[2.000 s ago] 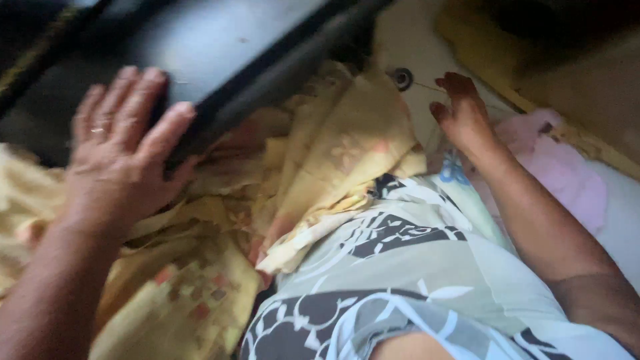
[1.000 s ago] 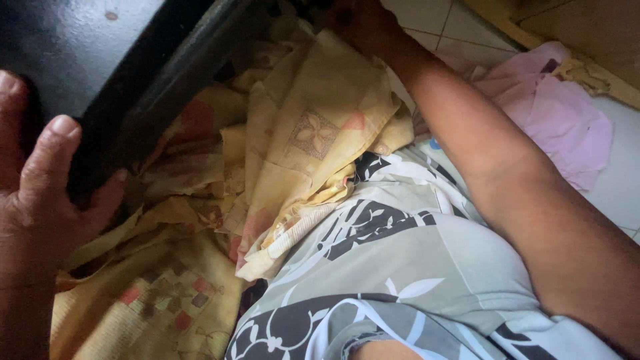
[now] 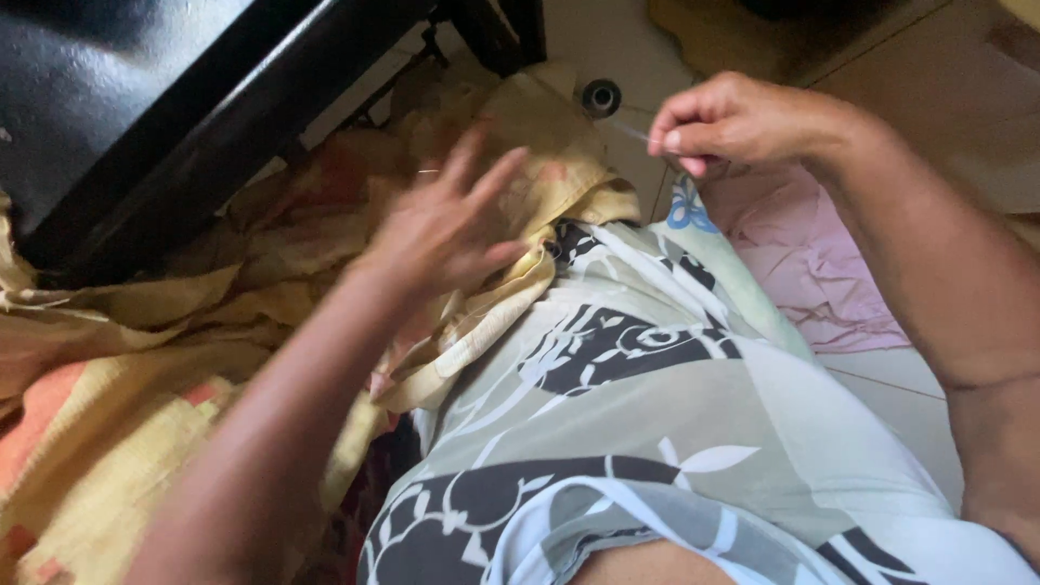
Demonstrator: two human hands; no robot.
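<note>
My left hand (image 3: 451, 223), blurred, is spread over the crumpled yellow patterned cloth (image 3: 552, 146) beside my lap; its fingers are apart and nothing shows in them. My right hand (image 3: 723, 126) is at the upper right with thumb and fingertips pinched together on a thin pale strand, probably thread, which reaches left toward a small dark spool-like ring (image 3: 601, 97) on the floor. Patterned grey, black and white clothing (image 3: 634, 349) covers my lap. A light cloth with a blue flower (image 3: 691, 211) lies just below my right hand.
A glossy black piece of furniture (image 3: 219, 122) fills the upper left, with dark legs behind it. Pink cloth (image 3: 812, 260) lies on the tiled floor (image 3: 886, 382) at the right. More yellow and orange cloth (image 3: 122, 455) is heaped at the lower left.
My left hand has left the black furniture and moved right over the yellow cloth. My right hand, partly hidden at the top a second ago, is in plain sight, pinching a strand.
</note>
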